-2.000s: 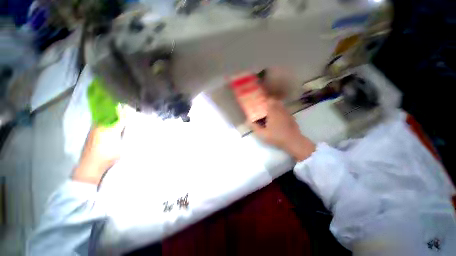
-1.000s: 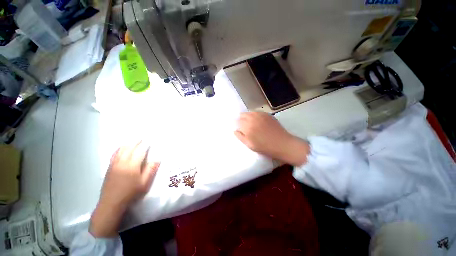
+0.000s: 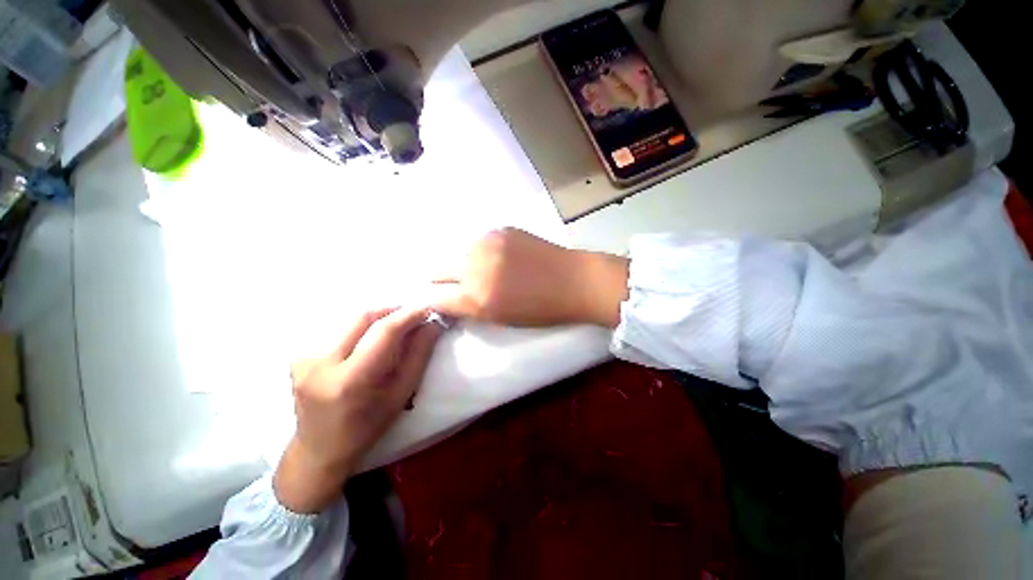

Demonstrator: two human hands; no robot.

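Note:
The white fabric piece [image 3: 306, 249] lies on the sewing table in front of the needle area, washed out by the lamp. My left hand [image 3: 360, 383] and my right hand [image 3: 510, 278] meet at its near part, with a small bunched fold of cloth pinched between the fingers. My left fingers largely cover the dark motif; only a small dark spot shows below them. The needle and presser foot area [image 3: 368, 136] is beyond my hands, at the upper left.
The smartphone [image 3: 621, 100] lies lit under the machine arm. Black-handled scissors [image 3: 920, 96] lie at the table's right end. A lime green tag [image 3: 162, 113] hangs left of the needle. More white fabric [image 3: 957, 244] is at the right. Red cloth [image 3: 555, 476] is below the table edge.
My hands were apart on the flat fabric; they have come together and pinch it near the motif. The phone's dark screen has lit up. The camera view has shifted closer.

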